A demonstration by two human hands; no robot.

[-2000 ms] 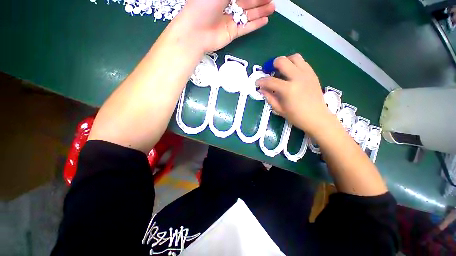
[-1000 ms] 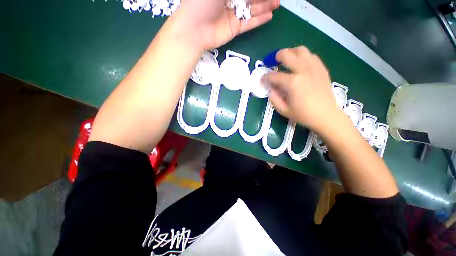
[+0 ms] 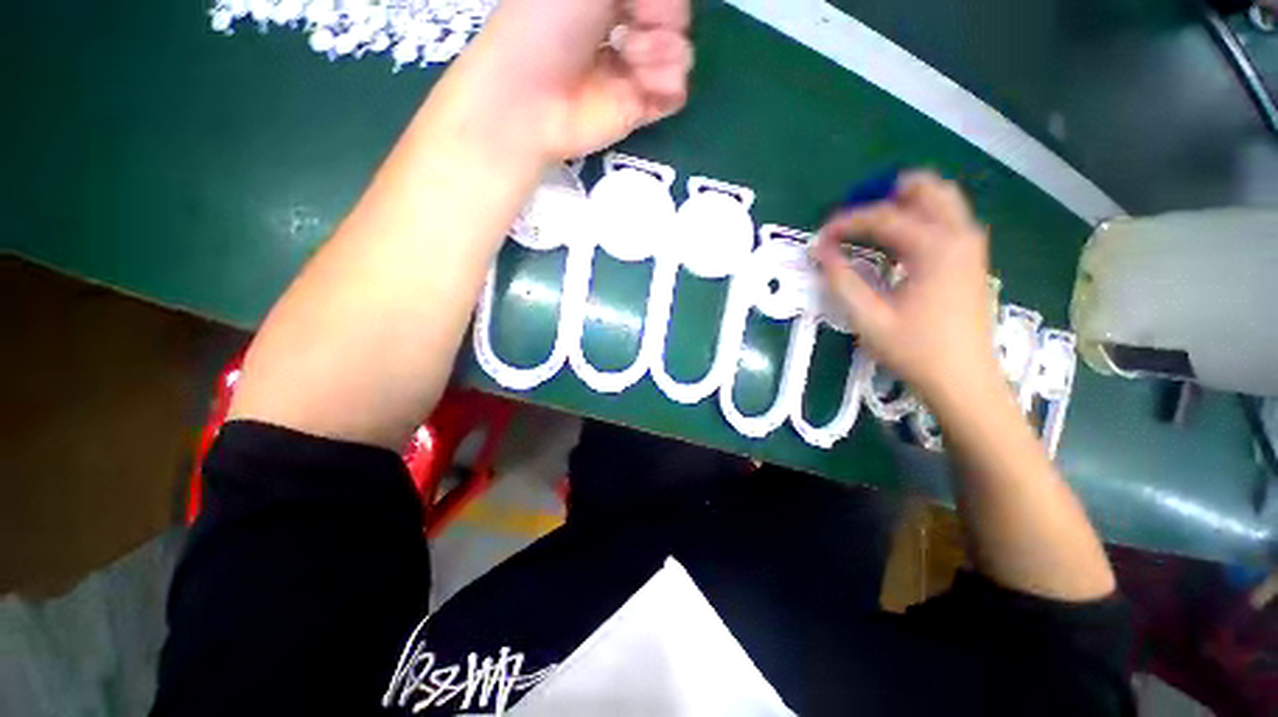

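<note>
Several white plastic housings (image 3: 713, 233) lie side by side in a row on the green bench, round discs toward the back and U-shaped loops toward me. My left hand (image 3: 617, 77) is above the row's left end, its fingers curled in, with a small white part showing between them. My right hand (image 3: 918, 280) is over the middle-right of the row, slightly blurred, with a blue cover on one fingertip. It hides some discs. Whether it holds a small part cannot be seen.
A heap of small white parts (image 3: 400, 28) lies at the back left. A large off-white cylinder (image 3: 1191, 297) stands at the right. A pale strip (image 3: 925, 98) runs along the bench. A red stool (image 3: 470, 437) is below the bench edge.
My left hand has closed from an open palm holding small white parts. My right hand has moved right along the row, uncovering the third disc.
</note>
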